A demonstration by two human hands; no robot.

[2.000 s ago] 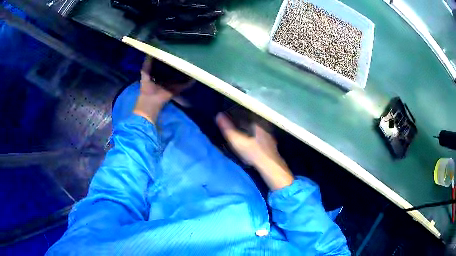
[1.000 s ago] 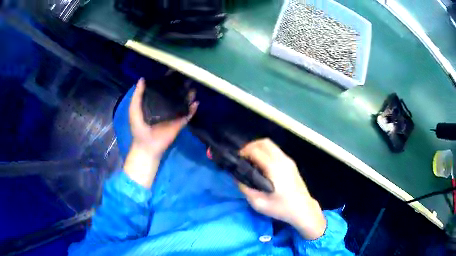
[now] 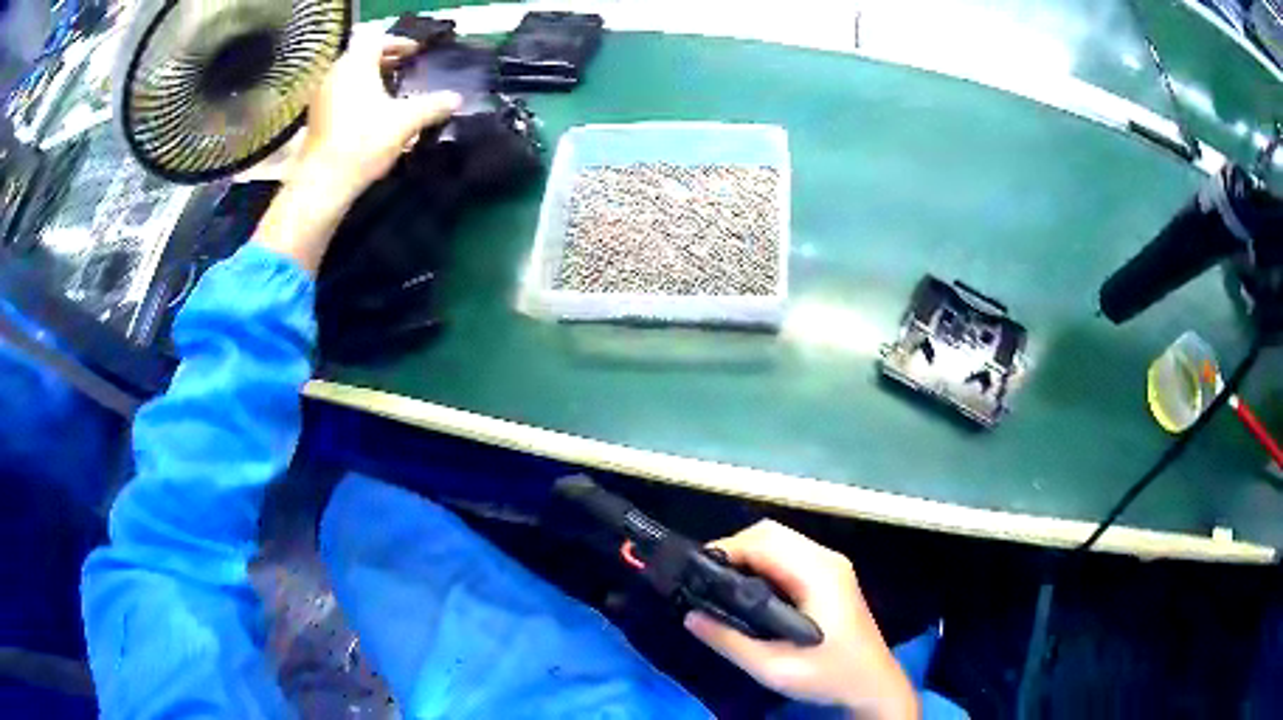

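Note:
My left hand (image 3: 352,120) reaches over the pile of black plastic housings (image 3: 380,288) at the bench's left, its fingers on a smooth dark housing (image 3: 453,73) at the top of the pile. My right hand (image 3: 795,619) is closed around a dark elongated hand tool (image 3: 690,574) with a red part, held below the bench's front edge and pointing up and left. A single open black housing (image 3: 960,349) with a shiny inside lies on the green bench, right of the tray.
A translucent tray (image 3: 542,288) of small metal pieces sits mid-bench. A desk fan (image 3: 239,78) is at far left. At right are a black cylindrical tool (image 3: 1175,253) with a cable (image 3: 1171,453), a cup with yellow contents (image 3: 1179,387) and a red handle (image 3: 1255,426).
The view has swung left and up. My left hand has moved from over my lap to the housing pile on the bench. My right hand still holds the tool low.

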